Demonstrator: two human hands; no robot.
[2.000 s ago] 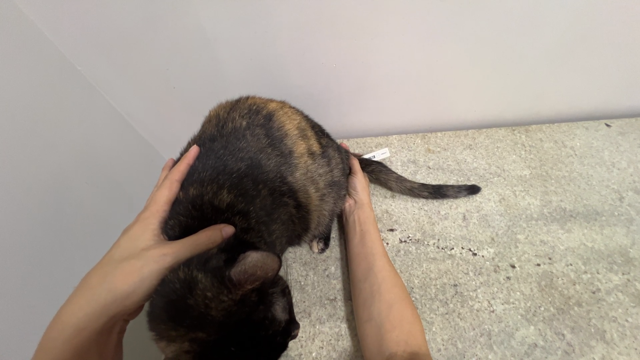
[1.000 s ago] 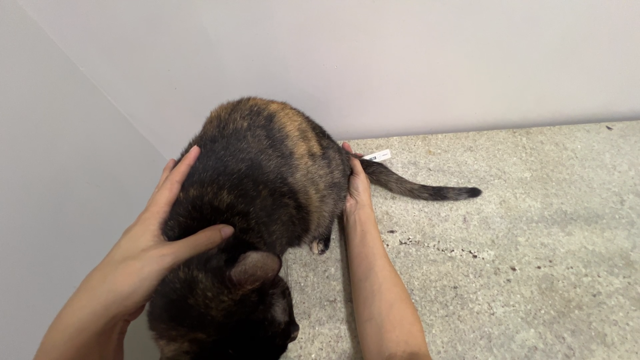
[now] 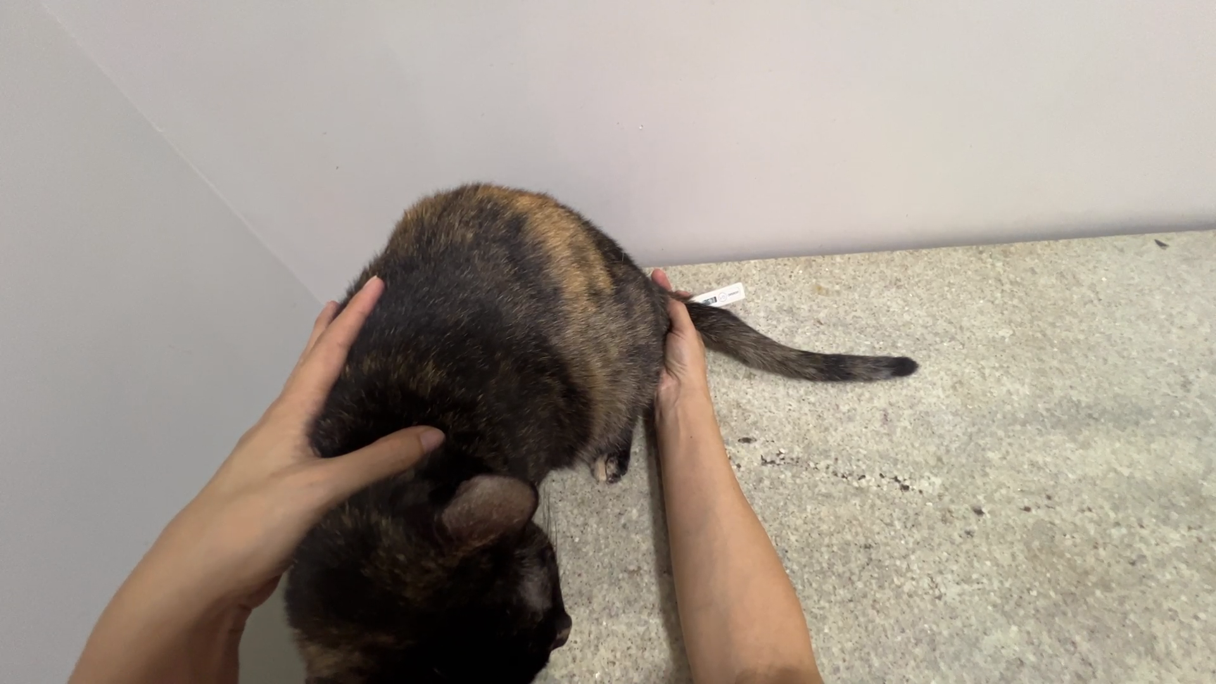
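A tortoiseshell cat (image 3: 503, 351) crouches on a speckled stone-like surface, its head toward the bottom of the view and its tail stretched to the right. Around the cat's neck and shoulder lies my left hand (image 3: 318, 427), thumb on the near side and fingers on the far side. At the cat's rear, beside the base of the tail, my right hand (image 3: 682, 356) is shut on a white digital thermometer (image 3: 720, 296); only its display end shows, just above the tail. The thermometer's tip and part of the right fingers are hidden by the cat.
The speckled surface (image 3: 950, 427) extends to the right and bears scattered dark specks. Behind it rises a pale wall (image 3: 760, 123). Another grey wall (image 3: 123, 332) meets it in a corner at the left, close to the cat and my left hand.
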